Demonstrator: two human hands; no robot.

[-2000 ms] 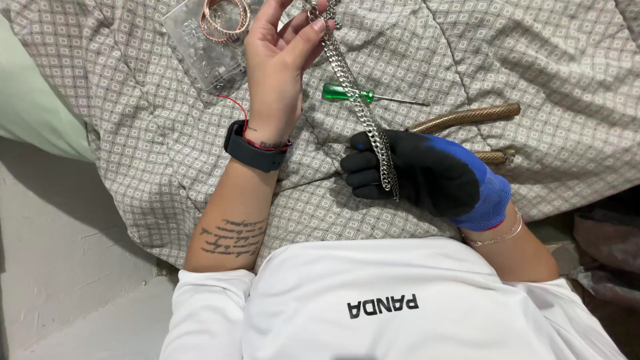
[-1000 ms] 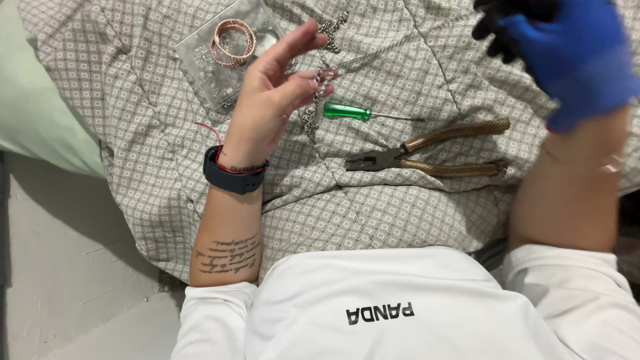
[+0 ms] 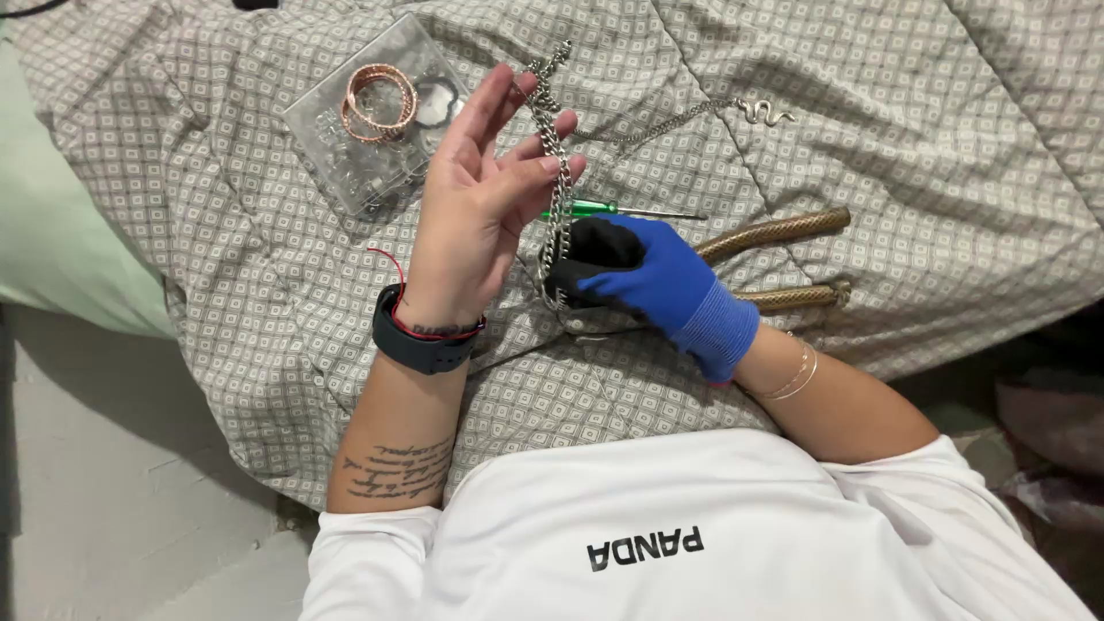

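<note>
A silver curb-link chain (image 3: 553, 164) hangs between my two hands. My left hand (image 3: 496, 172), bare and with a dark watch at its wrist, holds the upper part between thumb and fingers. Lower down, my right hand (image 3: 612, 267), in a blue and black glove, grips the chain's lower end. Beyond them a thinner chain with a silver snake pendant (image 3: 764, 113) lies on the patterned bedspread. A green-handled screwdriver (image 3: 595, 208) lies just past the glove, its grip partly behind the chain. The glove hides the jaws of the pliers (image 3: 776, 233), whose brown handles stick out to the right.
A clear plastic box (image 3: 345, 78) lies at the upper left, with copper-coloured ring-shaped pieces (image 3: 379, 103) and small clear parts on or in it. The bedspread (image 3: 914, 103) is wrinkled. A pale green cloth (image 3: 69, 216) lies at the left edge.
My right hand has come back from the upper right to the chain below my left hand, covering the pliers' jaws. The snake pendant now shows at the upper right.
</note>
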